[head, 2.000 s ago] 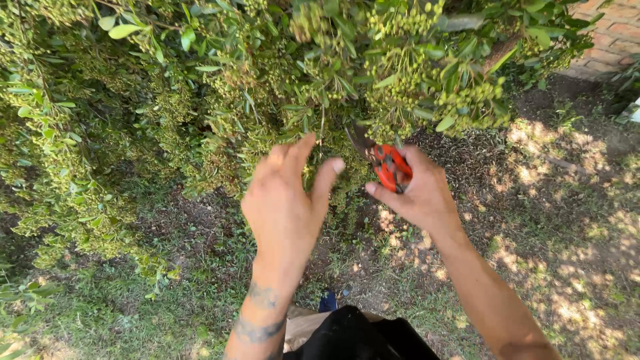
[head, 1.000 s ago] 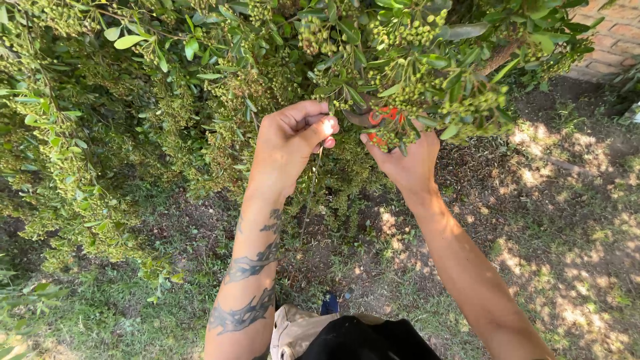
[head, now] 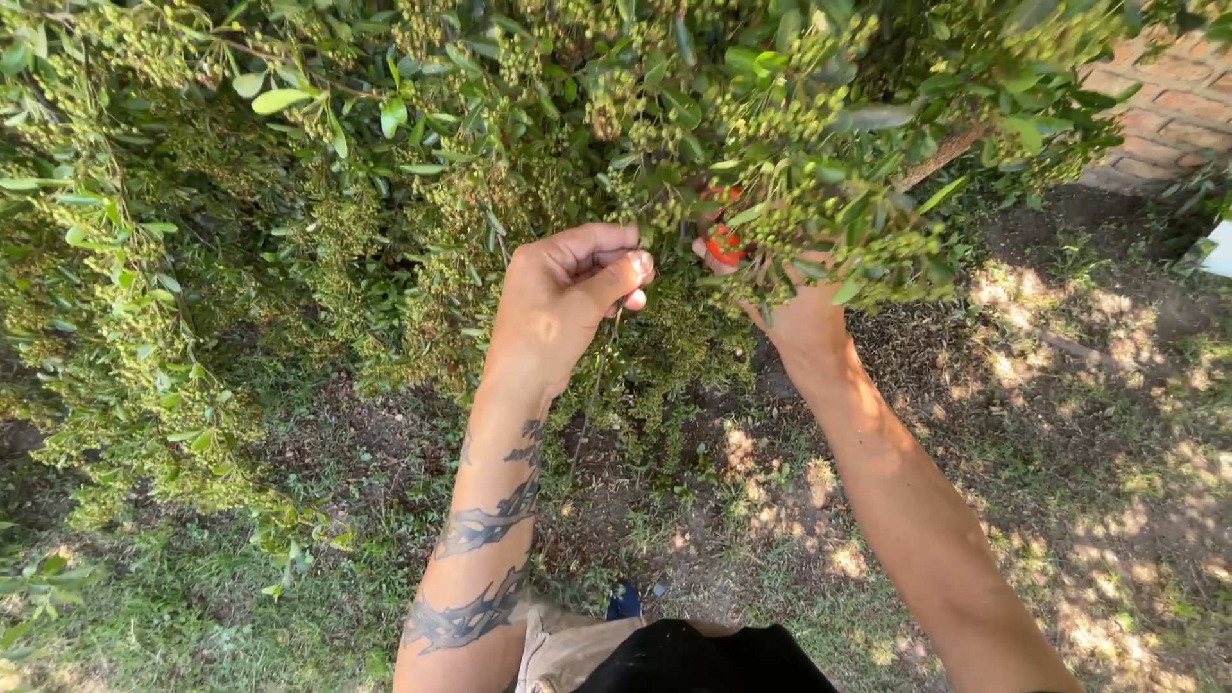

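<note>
My left hand pinches a thin stem between thumb and fingers, and the stem hangs down below the hand. To its right, my right hand reaches in among the leaves of a shrub with clusters of small green berries. It is closed around the red handles of pruning shears, which show only in part between the leaves. The blades are hidden by the foliage, so I cannot tell whether they touch a branch.
A thick woody branch runs through the shrub at the upper right. Behind it stands a brick wall. Below lie patchy grass and bare soil, with a dark blue shoe near my body.
My left hand has gone from spread fingers to a pinch on the stem. My right hand has moved up with the shears into the foliage, where they were in plainer view before.
</note>
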